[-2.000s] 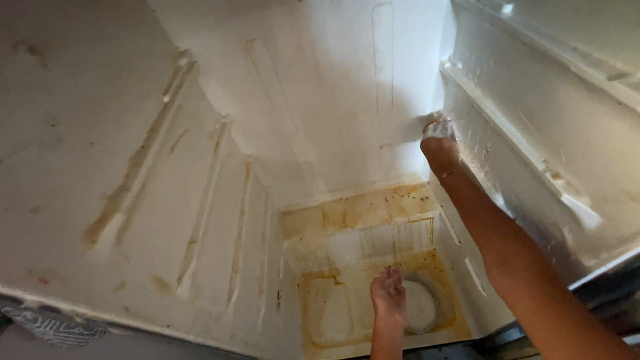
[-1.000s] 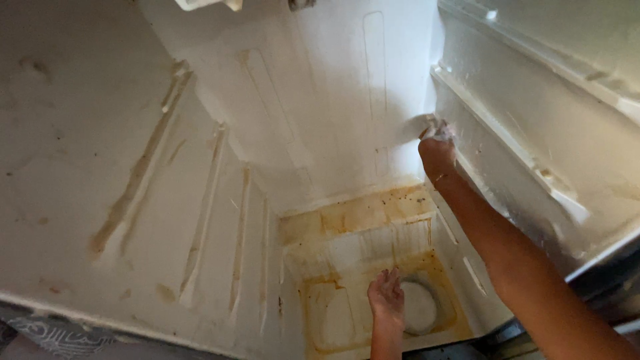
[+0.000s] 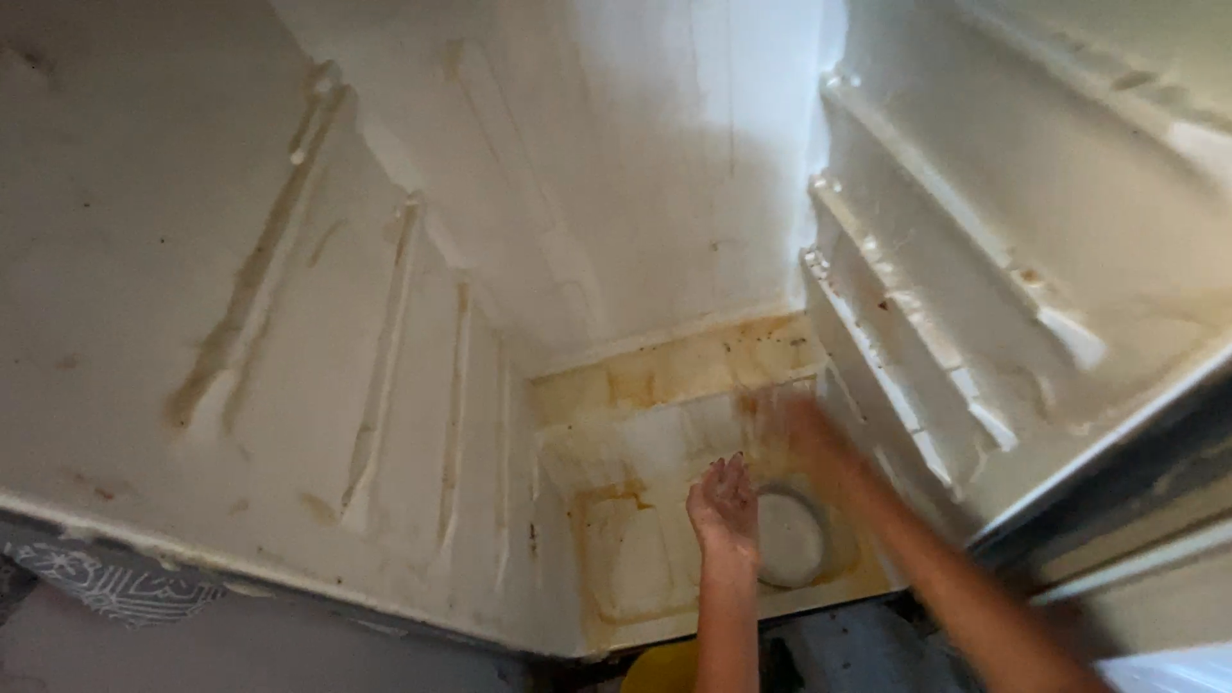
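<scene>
The inside of a white refrigerator cabinet (image 3: pixel 635 192) surrounds both hands, with brown grime along its moulded shelf ribs. My left hand (image 3: pixel 724 499) is raised palm up above the stained floor of the cabinet, fingers loosely curled, with nothing seen in it. Beside it on the floor stands a round white bowl or container (image 3: pixel 789 536), partly covered from view by my left hand. My right hand (image 3: pixel 784 414) is a blur near the low rear step (image 3: pixel 674 371); whether it holds anything cannot be made out.
Shelf ribs (image 3: pixel 385 366) line the left wall, and more ribs (image 3: pixel 905 318) stick out from the right wall. The cabinet's front edge (image 3: pixel 289 568) runs across below. Patterned fabric (image 3: pixel 115 582) lies at lower left, and something yellow (image 3: pixel 664 669) shows under the front edge.
My right hand has moved down and away from the right rear corner, where it was holding a whitish crumpled thing against the wall. My left hand has stayed low near the round container.
</scene>
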